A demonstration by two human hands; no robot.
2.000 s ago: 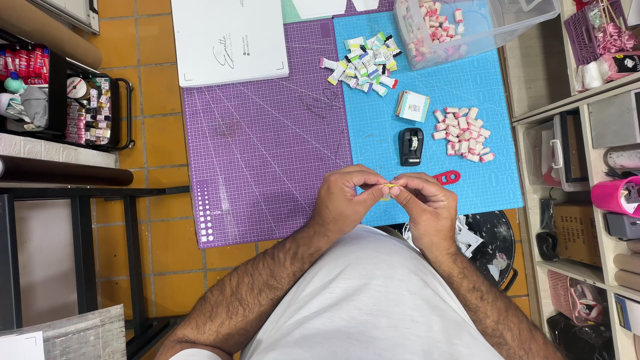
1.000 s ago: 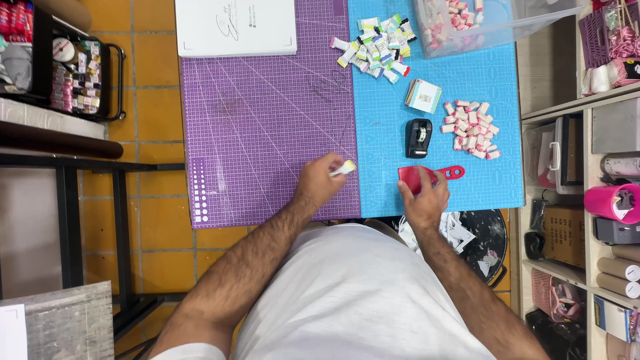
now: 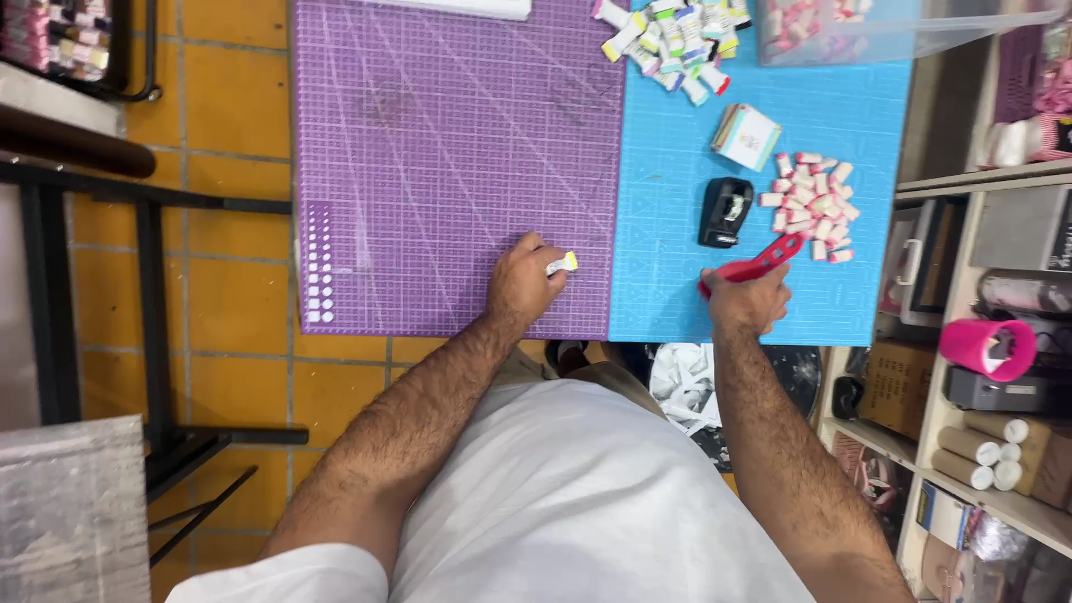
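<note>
My left hand (image 3: 526,280) holds a small white packet with a yellow end (image 3: 562,264) over the purple cutting mat (image 3: 452,167). My right hand (image 3: 748,301) grips a red tool with a holed handle (image 3: 758,258), whose far end reaches a pile of small white-and-pink wrapped pieces (image 3: 812,201) on the blue cutting mat (image 3: 670,293). A black tape dispenser (image 3: 725,213) stands just beyond this hand. Behind the dispenser lies a stack of small printed cards (image 3: 746,137). Further back is a heap of white packets with coloured ends (image 3: 682,42).
A clear plastic box (image 3: 829,46) with more pink-and-white pieces stands at the back right. The edge of a white box (image 3: 469,7) shows at the back. Shelves (image 3: 988,494) stand at the right, and a black bin with paper scraps (image 3: 685,381) is under the table's front edge.
Two seconds ago both hands were together at the blue mat's front; now they are apart. My right hand has since gripped the red tool and moved it, turned, towards the pink-and-white pile.
</note>
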